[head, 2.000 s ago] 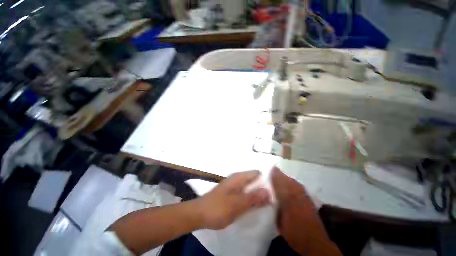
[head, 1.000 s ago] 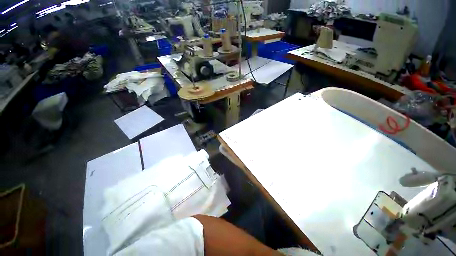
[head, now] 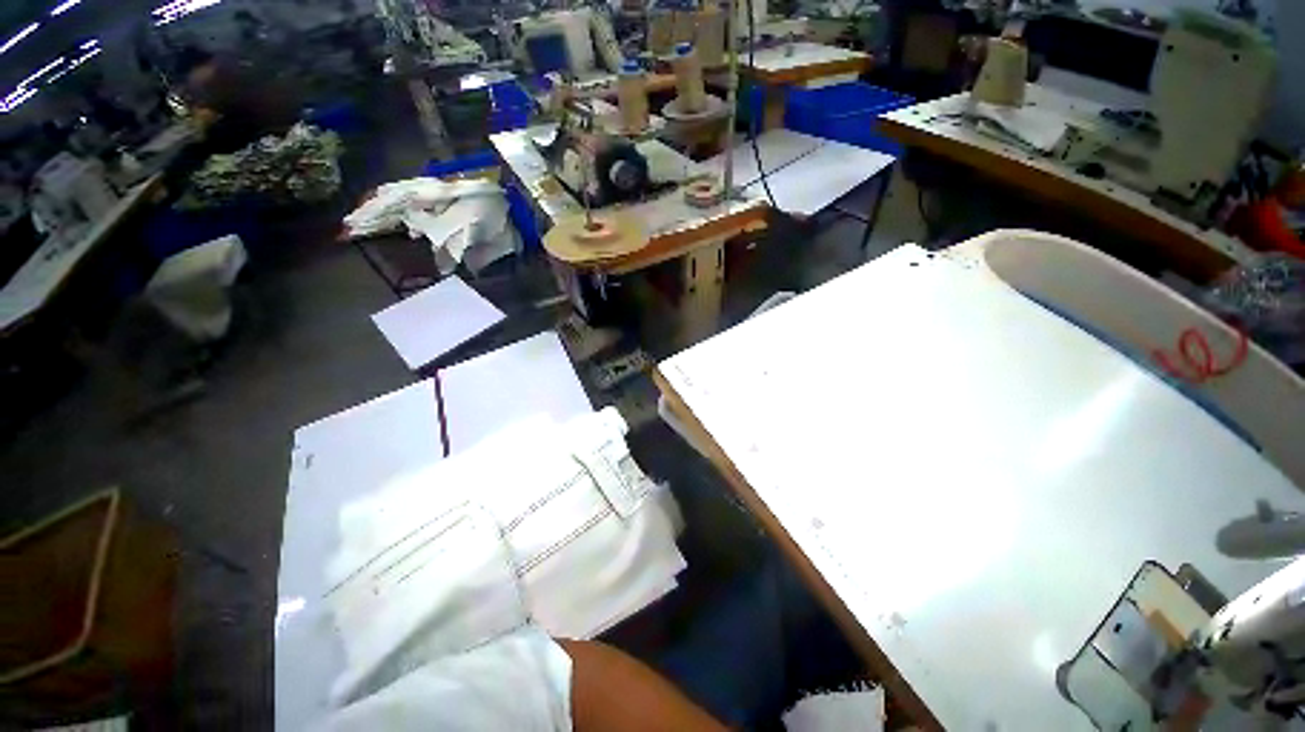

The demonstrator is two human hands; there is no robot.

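A stack of white garment panels [head: 573,515] with double stitch lines and a narrow stitched rectangle lies on a white side board [head: 322,486] at the lower left. My left forearm and white sleeve [head: 458,686] come in at the bottom centre, over the near end of the stack. My left hand is cut off by the lower edge. A small piece of white cloth [head: 836,709] shows at the bottom edge; what holds it is hidden. My right hand is not in view.
The white sewing table [head: 916,458] has its brown edge beside my lap. The sewing machine [head: 1267,644] is cut off at the lower right. Other machines [head: 616,172] stand behind. A brown crate [head: 50,594] is at the far left, and white cloth [head: 444,215] lies on a stand beyond.
From two seconds ago, the view has swung left, away from the machine. Both hands and the panel they held have left view. Since one second ago, the view has shifted slightly further left.
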